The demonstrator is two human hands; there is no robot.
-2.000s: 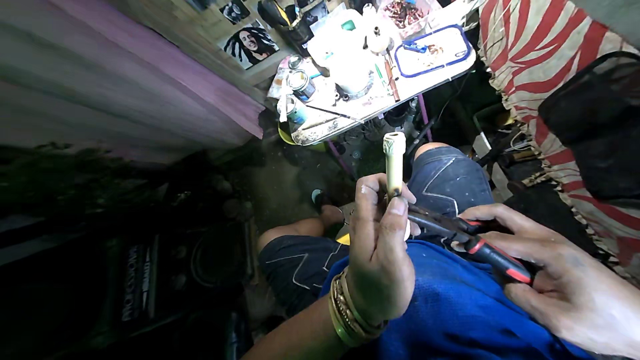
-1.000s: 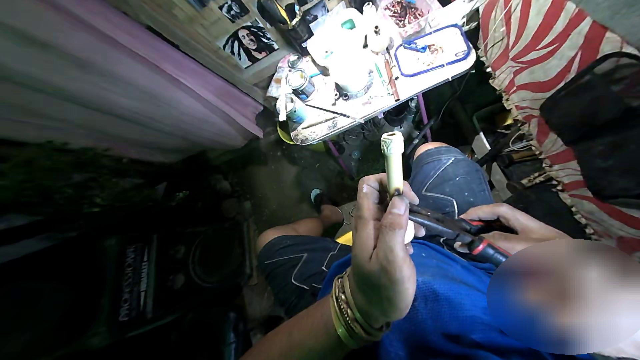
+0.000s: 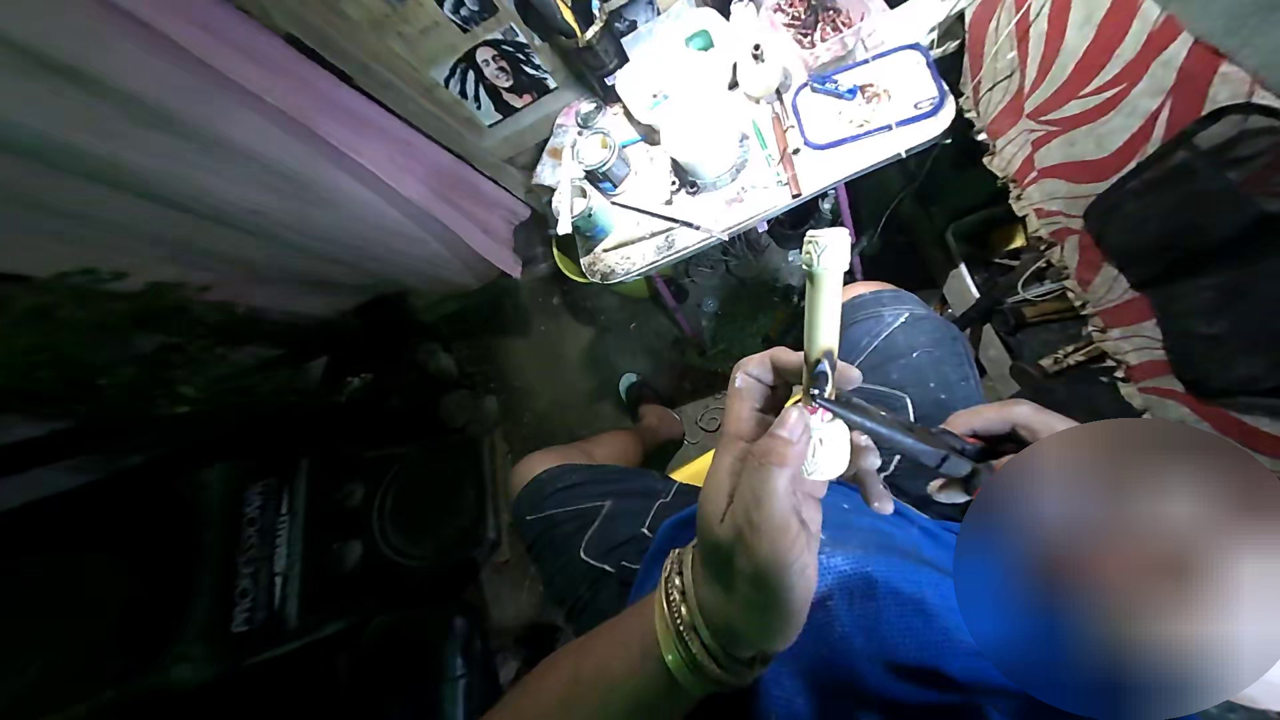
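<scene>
In the head view my left hand (image 3: 765, 510), with bangles at the wrist, grips a pale carved tube-like piece (image 3: 823, 300) held upright. The piece has a dark opening low on its shaft and a rounded white carved end at the bottom. The dark jaws of long-nosed pliers (image 3: 890, 430) touch it at that opening. My right hand (image 3: 1010, 425) is on the handles of the pliers; a blurred patch hides most of that hand. Whether the jaws pinch something cannot be told.
Ahead stands a small table (image 3: 640, 262) with a paint can (image 3: 602, 160), a blue-rimmed tray (image 3: 870, 100), a tub of small reddish pieces (image 3: 815, 25) and thin tools. A dark loudspeaker (image 3: 400, 510) is at the left, a red-and-white striped cloth (image 3: 1080, 120) at the right.
The carved piece has turned, so its rounded white lower end now shows more below my left fingers. The pliers' tips now show against the dark opening.
</scene>
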